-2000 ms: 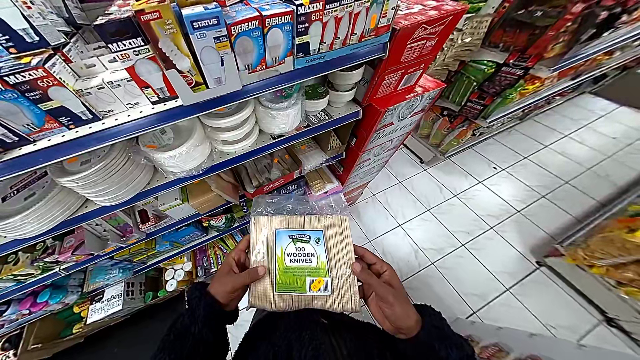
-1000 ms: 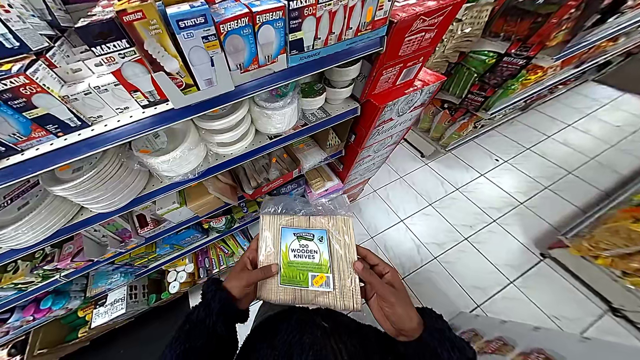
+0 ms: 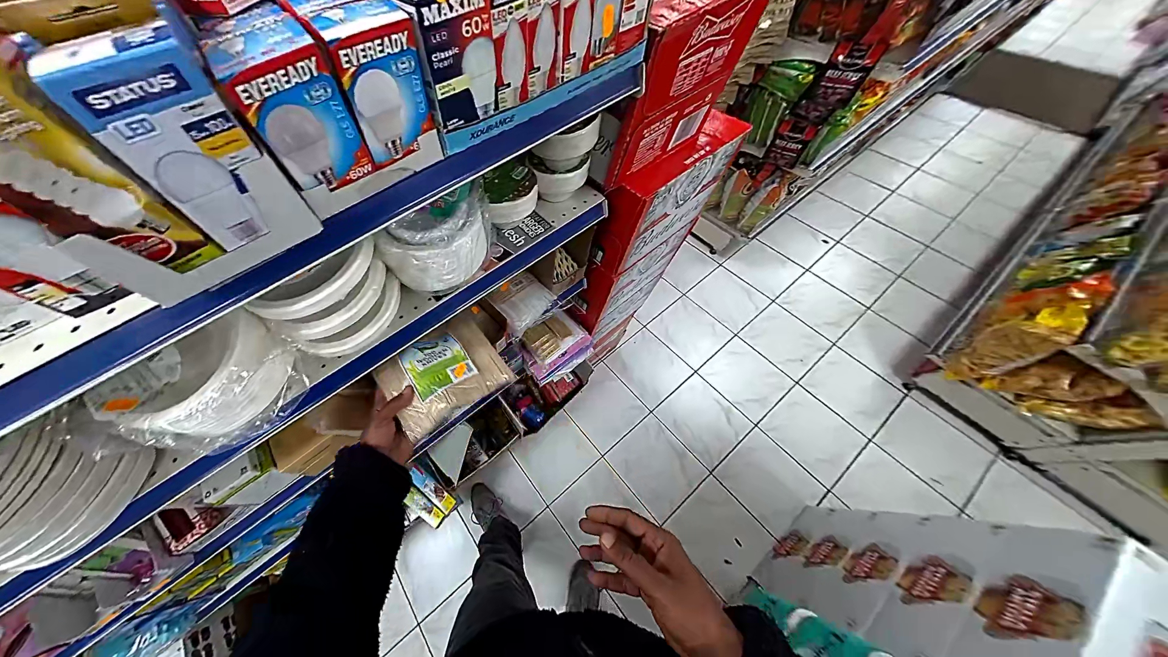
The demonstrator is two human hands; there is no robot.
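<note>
A clear plastic pack of wooden knives with a green and blue label lies on a lower shelf at the centre left, beneath the shelf of bowls. My left hand is at the near left edge of the pack, thumb and fingers against it; how firmly it grips cannot be told. Over the floor at the lower centre, my right hand holds nothing, its fingers slightly bent and apart from any goods. More packs in clear film sit just right of the knives.
Above the pack are white foam bowls and boxed light bulbs. Red beer cartons are stacked at the shelf's end. A white carton stands at the lower right, with a rack of bagged snacks beyond it.
The wooden knives pack, earlier held in both hands in front of me, is now at the lower shelf with my left hand. My right hand has let go of it.
</note>
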